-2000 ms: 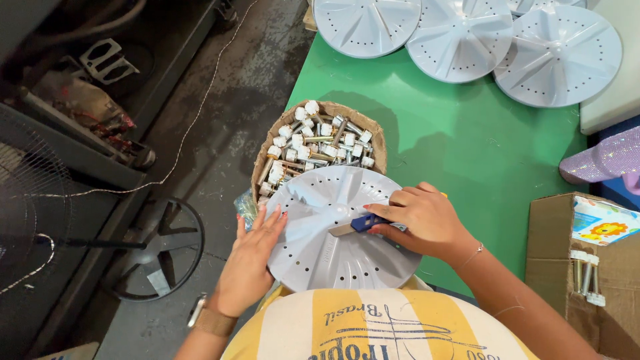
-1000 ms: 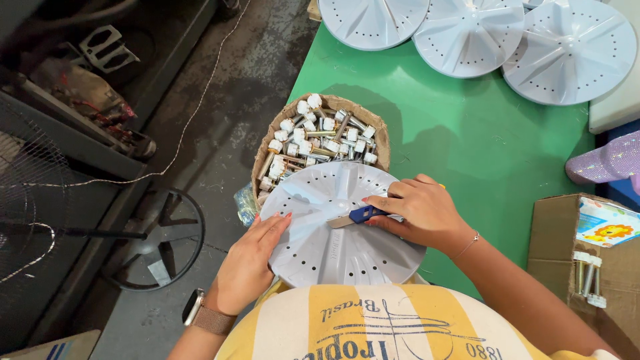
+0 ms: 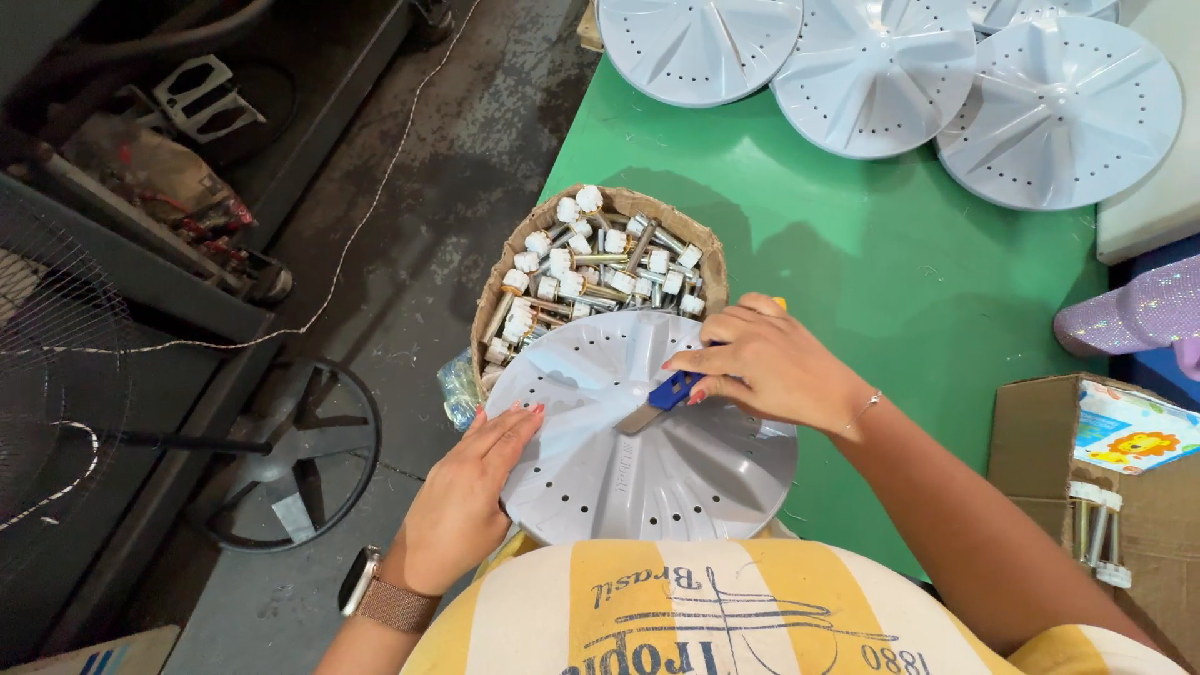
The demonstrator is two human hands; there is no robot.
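Observation:
A round grey-white plastic disc (image 3: 619, 469) with raised ribs and small holes leans at the table's edge against my shirt. My left hand (image 3: 473, 497) rests on its left rim, fingers on the top face. A blue-handled utility knife (image 3: 673, 389) is held in my right hand (image 3: 773, 366), its blade lying on the disc near the centre. Just beyond the disc, partly covered by it, a cardboard-rimmed container (image 3: 717, 253) holds several metal shafts with white toothed plastic ends (image 3: 616, 241).
More ribbed discs (image 3: 1059, 103) lie at the back of the green table (image 3: 862, 281). A cardboard box (image 3: 1022, 441) with similar shafts (image 3: 1097, 525) and a glittery tumbler (image 3: 1125, 314) are at right. A fan (image 3: 56, 375), its round base (image 3: 291, 469) and a cord (image 3: 352, 225) are at left.
The knife blade has shifted slightly over the middle of the disc. My left hand stays by the left rim.

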